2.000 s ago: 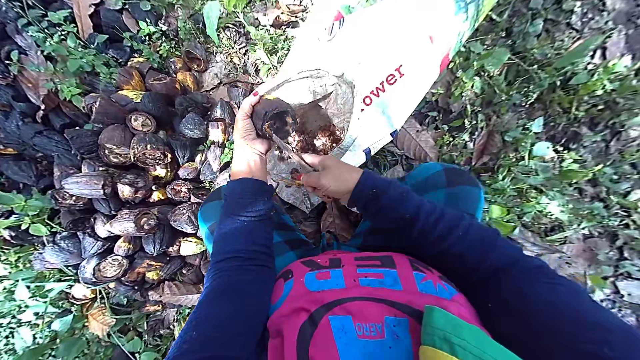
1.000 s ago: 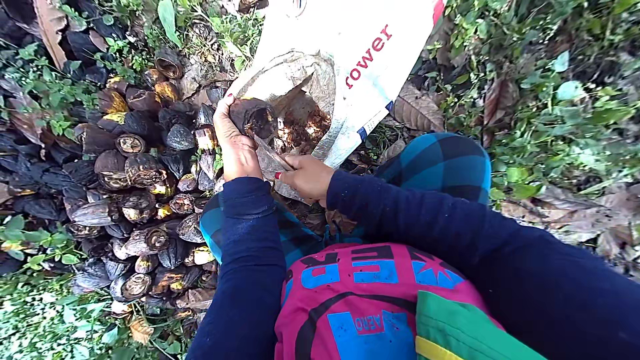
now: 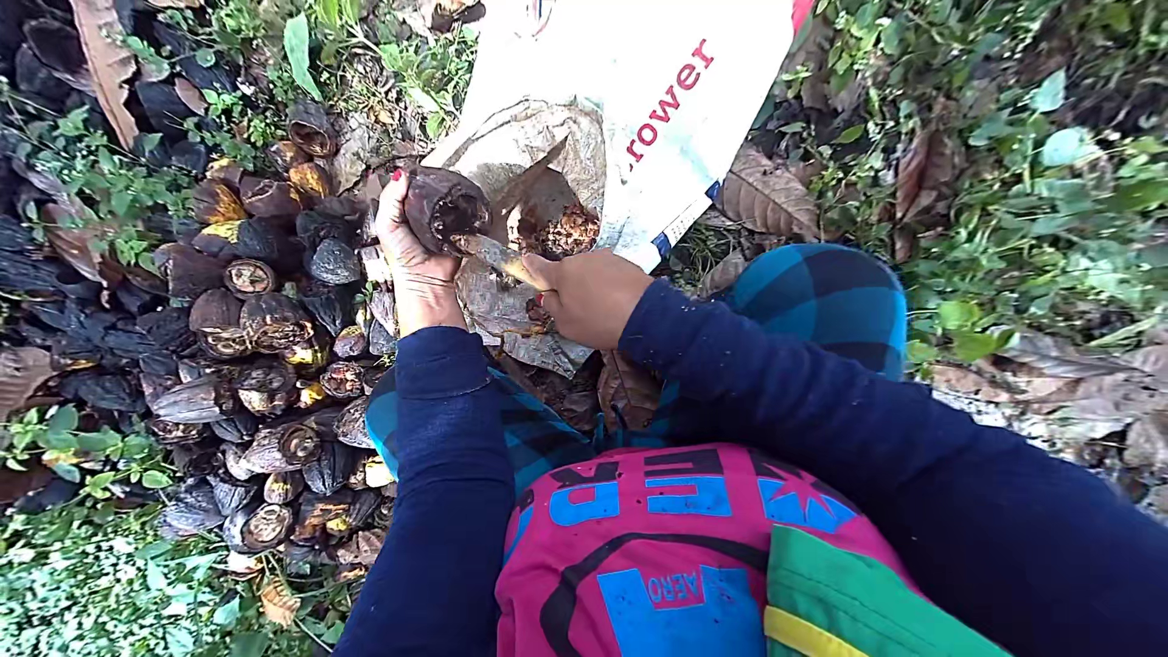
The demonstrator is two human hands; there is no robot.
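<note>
My left hand (image 3: 415, 260) holds a dark, opened cacao pod (image 3: 445, 210) from its left side, with the hollow end facing right. In my right hand (image 3: 589, 294) is a flat tool with a pale, stained surface (image 3: 502, 258), perhaps a knife; its far end meets the lower rim of the pod, and my fingers hide the rest. Just beyond the hands lies a white woven sack (image 3: 671, 109) with printing, its mouth toward me. Crumbly brown matter (image 3: 570, 231) rests inside the sack's mouth.
A heap of dark, dried cacao pods (image 3: 274, 319) covers the ground on the left. Large dry leaves (image 3: 769, 196) lie right of the sack. Low green plants (image 3: 1031, 201) grow on the right. My knee in checked cloth (image 3: 821, 301) is near the sack's lower edge.
The tool in my right hand has shifted slightly against the pod's open end. My left hand keeps its hold on the dark pod. The view has moved somewhat.
</note>
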